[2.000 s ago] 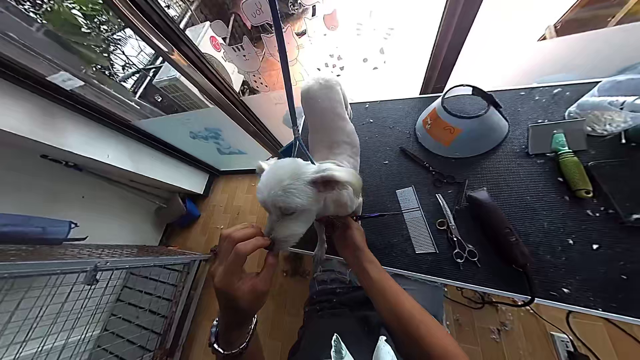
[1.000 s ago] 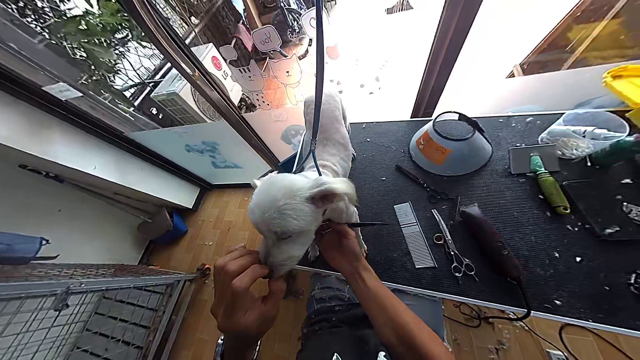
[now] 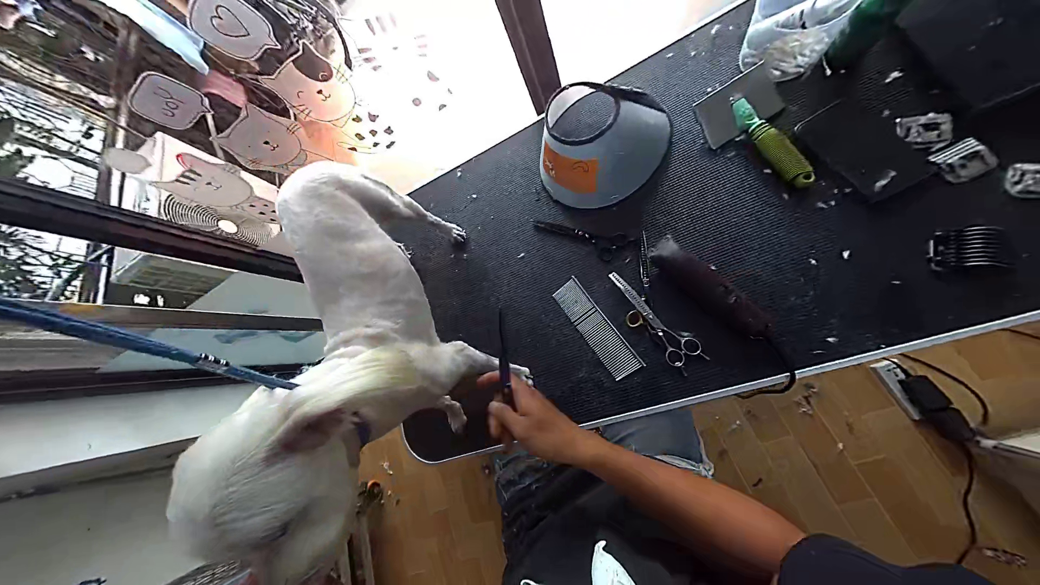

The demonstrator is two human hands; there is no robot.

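Observation:
A white, close-clipped dog (image 3: pixel 357 268) stands on the black grooming table, its fluffy head low at the left, with a blue leash (image 3: pixel 146 340) running to its neck. My right hand (image 3: pixel 528 414) is closed on dark scissors (image 3: pixel 504 349) beside the dog's front paw, blades pointing up. My left hand is out of view. Right of my hand lie a metal comb (image 3: pixel 599 328), silver thinning shears (image 3: pixel 654 318) and a dark clipper (image 3: pixel 715 288). Black scissors (image 3: pixel 581 236) rest above the comb.
A grey plastic cone collar (image 3: pixel 605 146) stands near the window. Farther right are a slicker brush with a green handle (image 3: pixel 776 146), a black clipper guard (image 3: pixel 971 248) and a plastic bag (image 3: pixel 792 41). The clipper's cord hangs over the table's front edge (image 3: pixel 886 351).
My right hand with the scissors has come away from the dog's head to beside its front paw. My left hand, earlier at the dog's muzzle, has left view. The view has turned right.

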